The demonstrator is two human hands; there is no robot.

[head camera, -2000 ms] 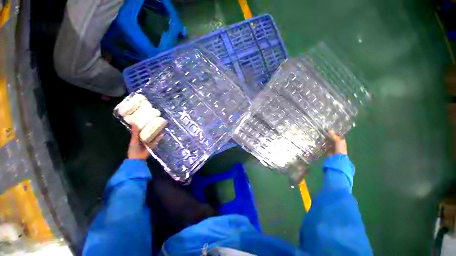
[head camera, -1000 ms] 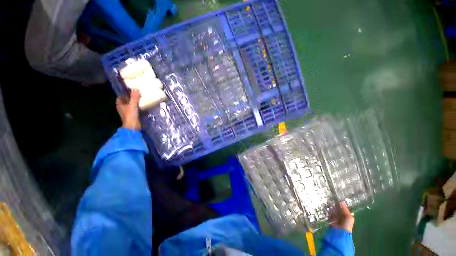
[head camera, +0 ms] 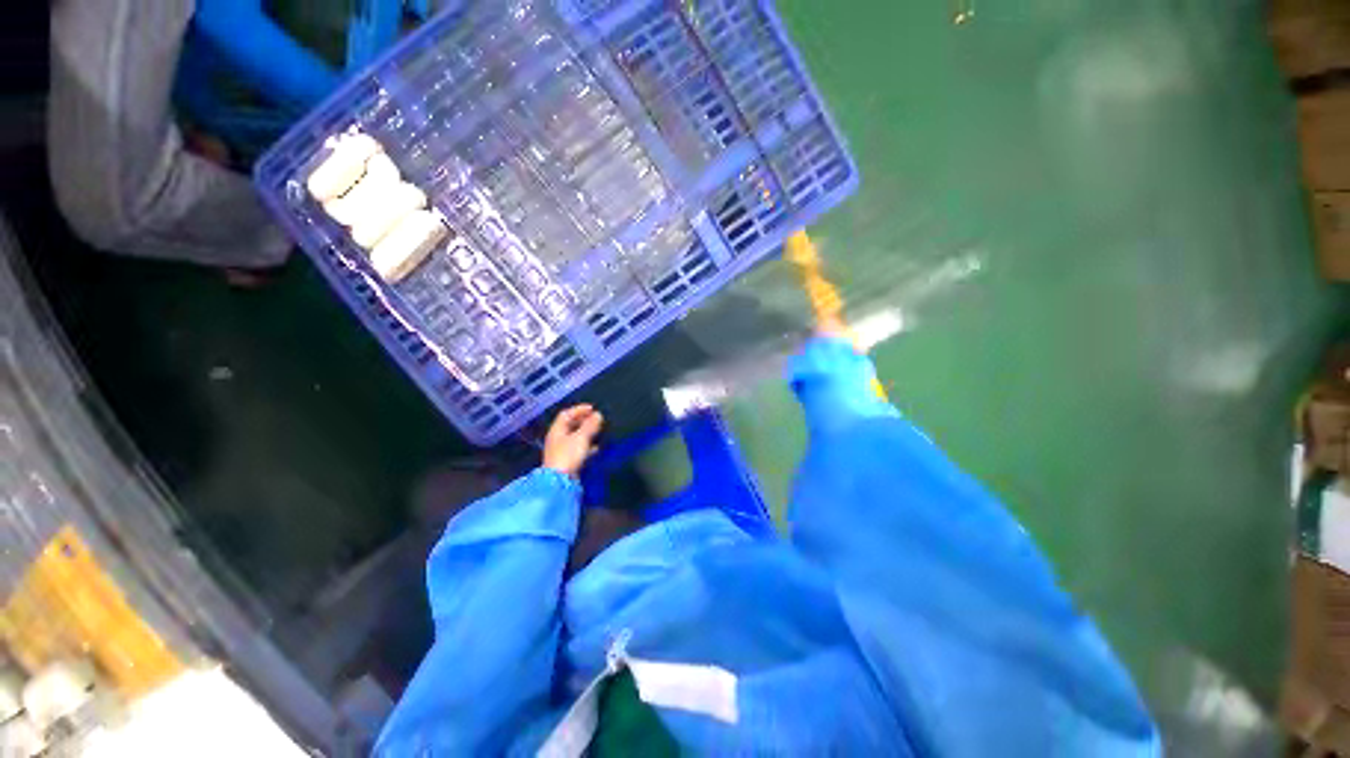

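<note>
The blue crate (head camera: pixel 726 237) lies in front of me with a clear blister tray (head camera: pixel 504 282) in it. Several cream-white housings (head camera: pixel 388 222) sit in a row at the tray's left end. My left hand (head camera: pixel 573 440) is just off the crate's near edge, holds nothing visible, and its fingers are loosely bent. My right hand (head camera: pixel 832 319) is right of the crate, small and blurred, at a second clear tray or trays (head camera: pixel 726 385) seen nearly edge-on as a shiny streak. It seems to grip them; its fingers are not clear.
A person's grey-clad leg (head camera: pixel 119 148) and a blue stool (head camera: pixel 267 52) are beyond the crate at upper left. Another blue stool (head camera: pixel 718 474) is near my lap. The bench edge (head camera: pixel 222 578) curves along the left. Cardboard boxes (head camera: pixel 1322 652) stand at the far right.
My left hand has let go of the tray with the housings, which now lies in the crate, and moved right and nearer me. My right hand has moved up and left; its trays have turned edge-on.
</note>
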